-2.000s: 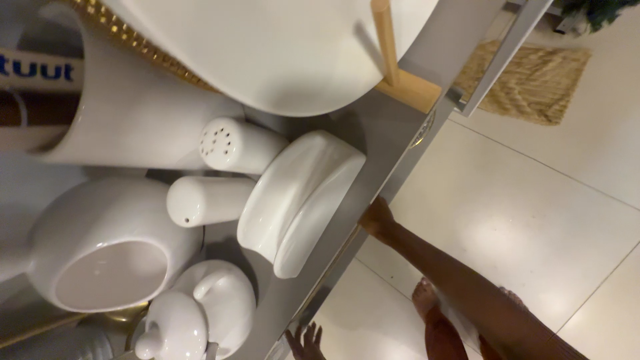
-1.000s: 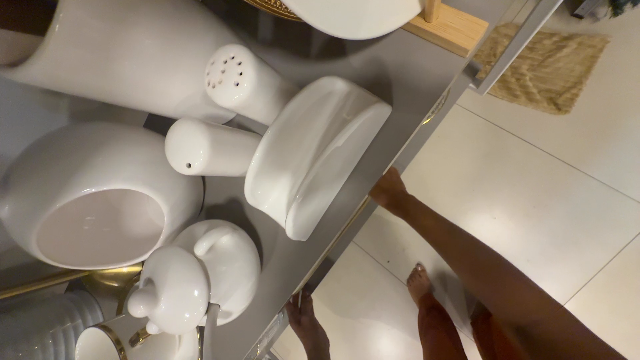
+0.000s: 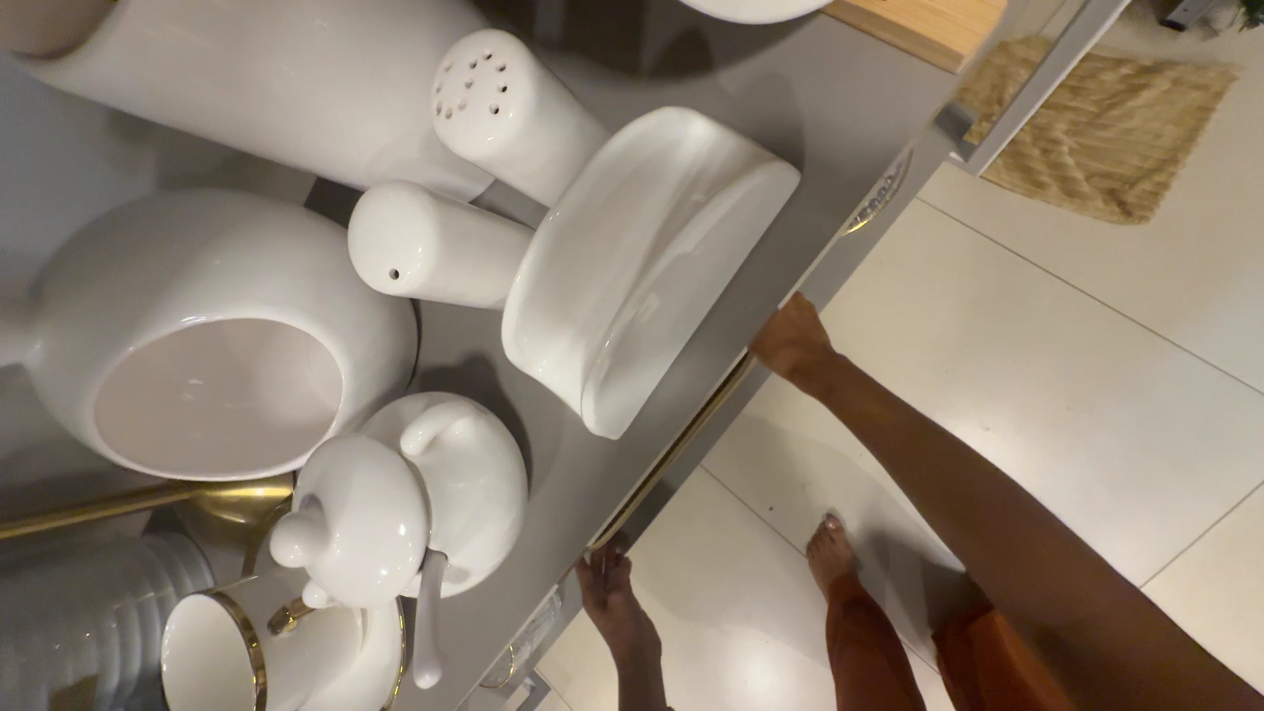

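Observation:
My right hand [image 3: 793, 338] is closed at the gold-trimmed front edge [image 3: 681, 444] of a grey counter or drawer unit. Lower along that edge, my left hand [image 3: 614, 592] has its fingers hooked at the other end of the gold strip; its fingertips are partly hidden. Nearest on the grey top stands a white ceramic napkin holder [image 3: 642, 267]. Behind it are a white shaker with several holes [image 3: 484, 94] and one with a single hole [image 3: 395, 242]. A white lidded sugar pot [image 3: 365, 518] with a small spoon [image 3: 428, 622] stands near the left hand's side.
A round white ceramic vessel [image 3: 227, 247], a large white cylinder [image 3: 286, 79], a gold-rimmed cup [image 3: 212, 652] and ribbed dishes [image 3: 89, 612] stand further in. A wooden piece [image 3: 928, 25] is at the top. Below lie a tiled floor [image 3: 1037, 326], a tan mat [image 3: 1116, 128] and a bare foot [image 3: 831, 548].
My left hand, with its fingers spread two seconds ago, now has them bent at the edge. My right hand stays at the edge. The view has moved closer to the ceramics.

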